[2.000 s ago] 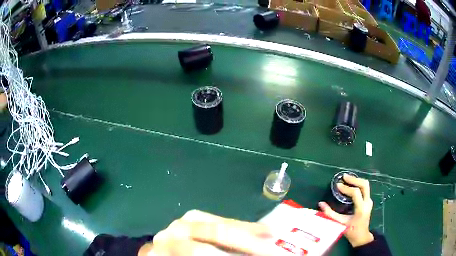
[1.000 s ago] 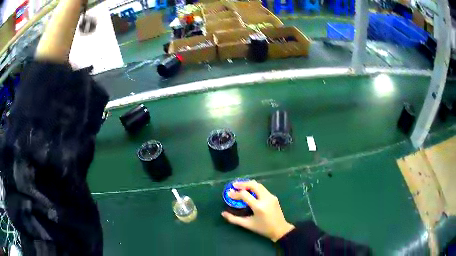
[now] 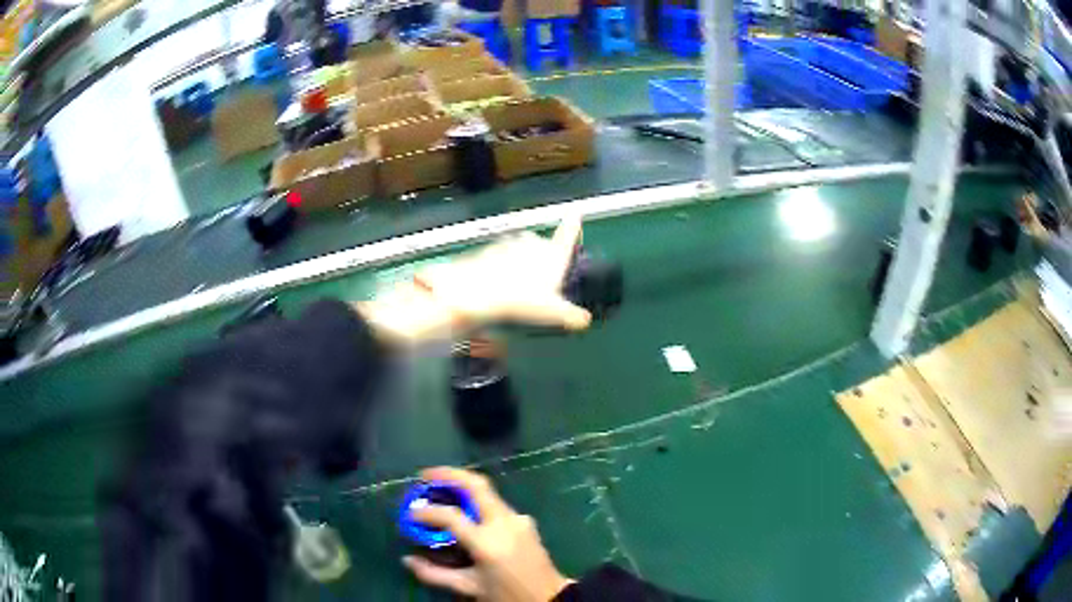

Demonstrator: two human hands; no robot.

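My right hand (image 3: pixel 500 543) is around a black cylindrical speaker unit (image 3: pixel 437 517), fingers on its top, thumb at its side; its rim glows blue. My left hand (image 3: pixel 517 280), blurred, reaches across with thumb and fingers at the near side of another black cylinder (image 3: pixel 597 285) and seems to grip it; the contact is partly hidden. A dark upright unit (image 3: pixel 484 402) stands below my left forearm, its top partly covered. A small clear jar (image 3: pixel 320 553) with a white stick is left of my right hand. My left sleeve hides much of the left side.
A small white label (image 3: pixel 678 359) lies on the green surface (image 3: pixel 752 459). A pale post (image 3: pixel 923 200) and tan cardboard (image 3: pixel 940 435) are at right. Beyond the pale rail, a second line holds open boxes (image 3: pixel 535 135), a black unit (image 3: pixel 474 159) and a red-topped unit (image 3: pixel 273 220).
The view has swung right. My left hand came down from the upper left to the far cylinder, which has shifted from where it lay. My right hand stays on its unit, whose rim still glows blue.
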